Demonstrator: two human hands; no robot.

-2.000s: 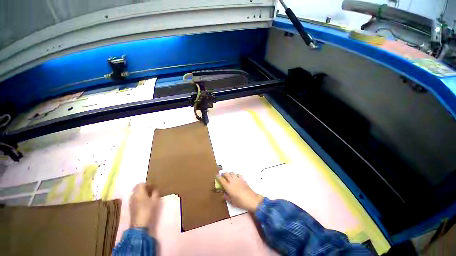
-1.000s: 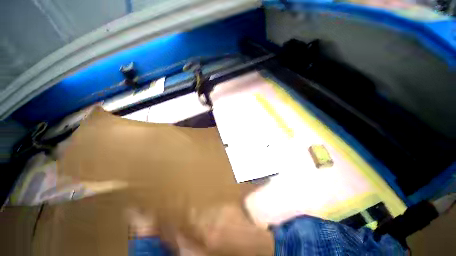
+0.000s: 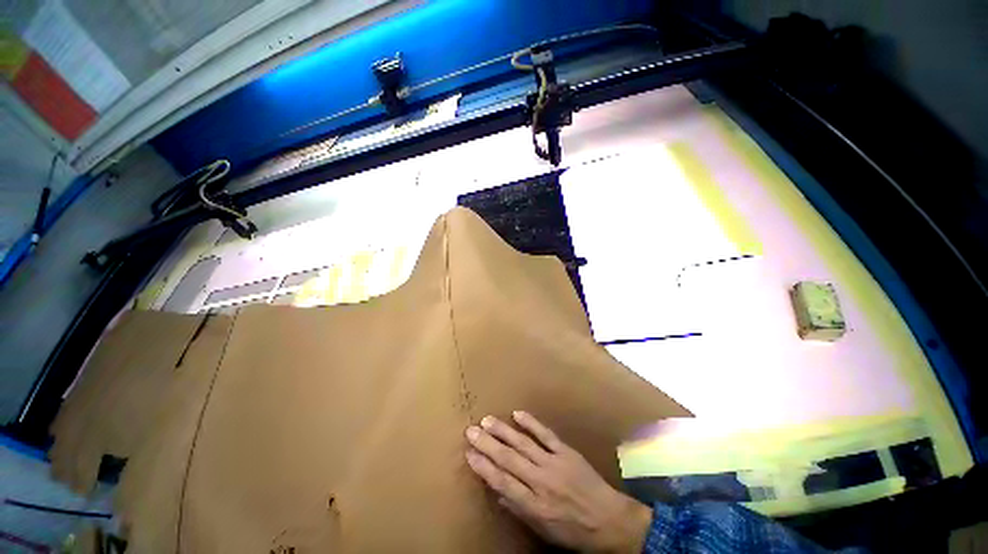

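A large brown panel (image 3: 325, 400) lies unfolded and rippled across the near left of the bed, with a thin centre line and a raised peak. My right hand (image 3: 547, 476) rests on it with fingers spread, right of the centre line; whether it grips the panel cannot be told. My left hand is not in view. More brown panels (image 3: 130, 368) show at the left. A yellow block (image 3: 817, 311) lies on the bed at the right, apart from the panel. The black opening (image 3: 520, 214) in the paper shows beyond the panel.
The laser head (image 3: 550, 108) hangs on the dark gantry (image 3: 455, 126) across the back. Another head with a looping hose (image 3: 233, 211) is at the left. Pale yellow tape (image 3: 715, 195) runs on the white-pink paper. The machine lid (image 3: 217, 65) is raised.
The narrow folded brown piece has left the opening and a wide panel is now spread at the near left. The yellow block was released at the right. My left hand has gone from view.
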